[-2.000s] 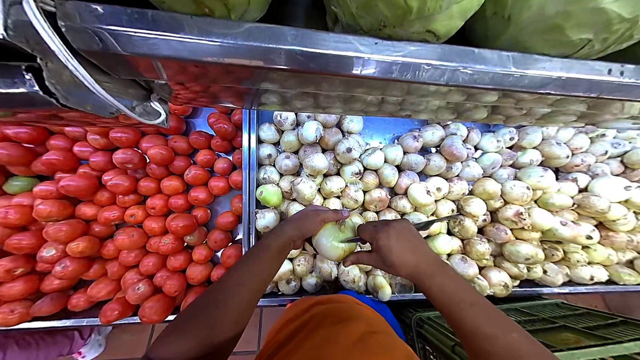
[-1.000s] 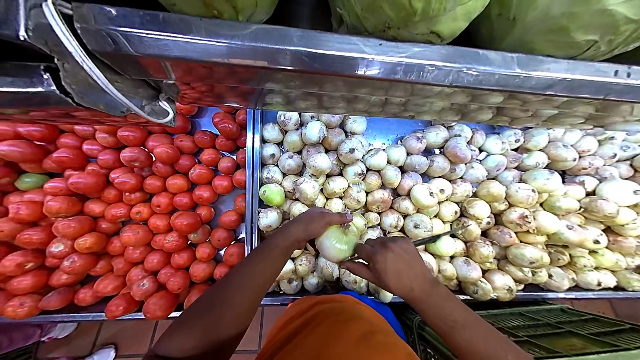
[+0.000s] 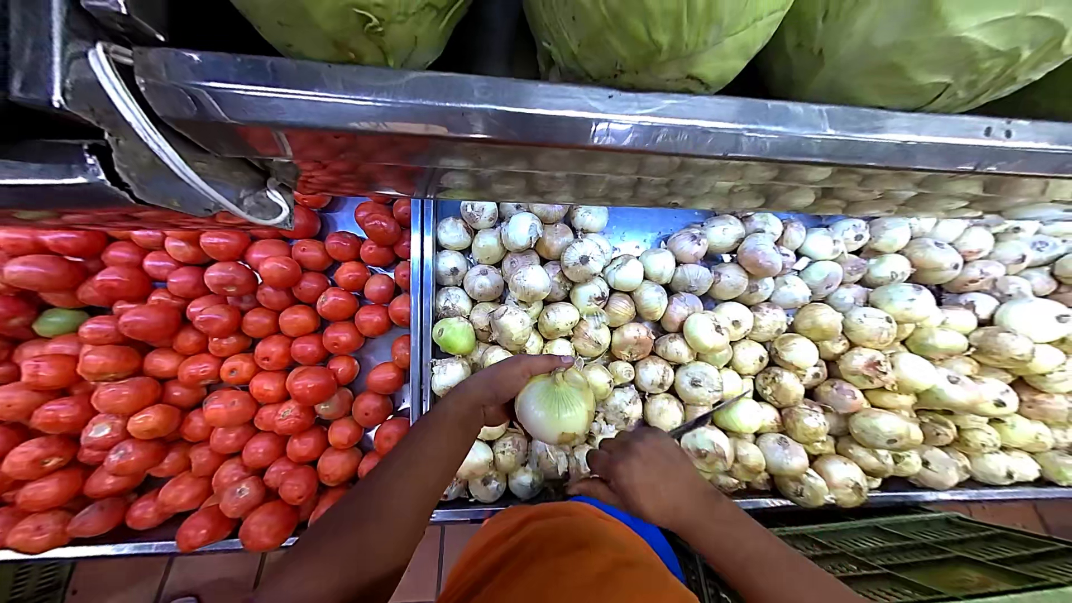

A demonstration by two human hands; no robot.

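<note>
My left hand [image 3: 507, 387] holds a large pale green-white onion [image 3: 555, 407] by its left side, stem end up, over the bin of onions. Just right of and below that onion, my right hand [image 3: 641, 467] is closed round a knife, whose handle is hidden. The dark narrow knife blade [image 3: 710, 414] points up and to the right, away from the held onion. Many white onions [image 3: 697, 382] lie heaped beneath and around both hands.
Red tomatoes [image 3: 230, 408] fill the left bin, beyond a metal divider [image 3: 423, 318]. A metal shelf edge [image 3: 536, 105] crosses above, with cabbages [image 3: 653, 38] on it. A white cable [image 3: 159, 146] hangs at upper left. Green plastic crates [image 3: 930, 553] stand at lower right.
My right hand with the knife has moved down, away from the onion that it was at earlier. My left hand still holds the onion.
</note>
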